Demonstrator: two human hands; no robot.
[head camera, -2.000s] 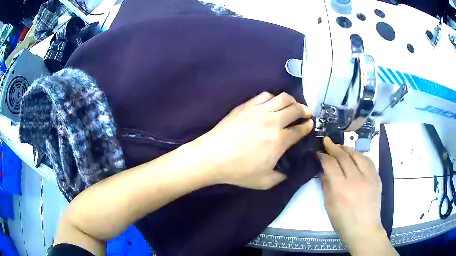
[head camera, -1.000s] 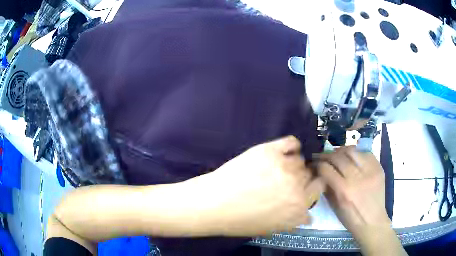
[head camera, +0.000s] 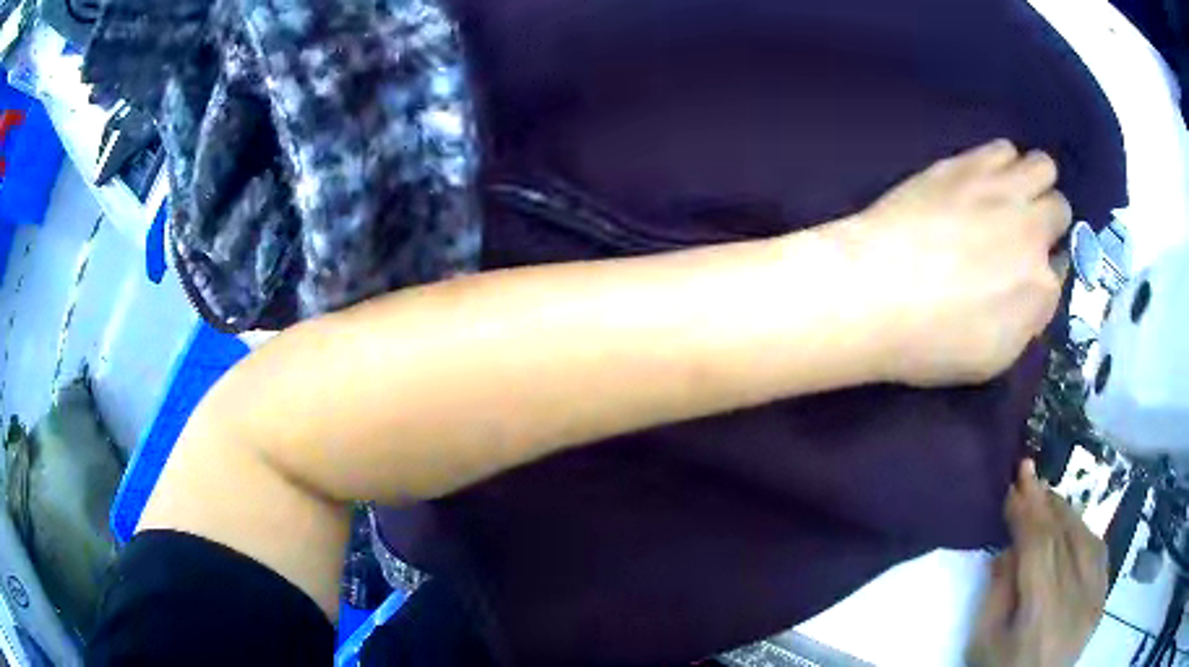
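Note:
The dark plum garment body (head camera: 782, 104) spreads over the machine table and hangs towards my lap. A thin seam or opening (head camera: 561, 209) crosses it. Fuzzy grey, white and navy plaid fleece (head camera: 378, 143) is turned out at its left. My left hand (head camera: 971, 267) is closed on the plum cloth near its right edge, beside the machine. My right hand (head camera: 1043, 573) is lower right, slightly blurred, its fingertips at the cloth's lower right edge; its grip is unclear. The white sewing machine head (head camera: 1154, 352) is cut off at the right. The needle cannot be made out.
A blue crate (head camera: 176, 417) stands on the floor at the left. A red-marked blue item (head camera: 26, 156) is at the upper left. The table's scale edge (head camera: 782, 652) shows at the bottom. An olive-brown item (head camera: 72, 456) lies on the grey floor.
The view has shifted left and down, so the machine sits further right. My left hand has moved up along the cloth's right edge. My hands, close together a second ago, are now apart.

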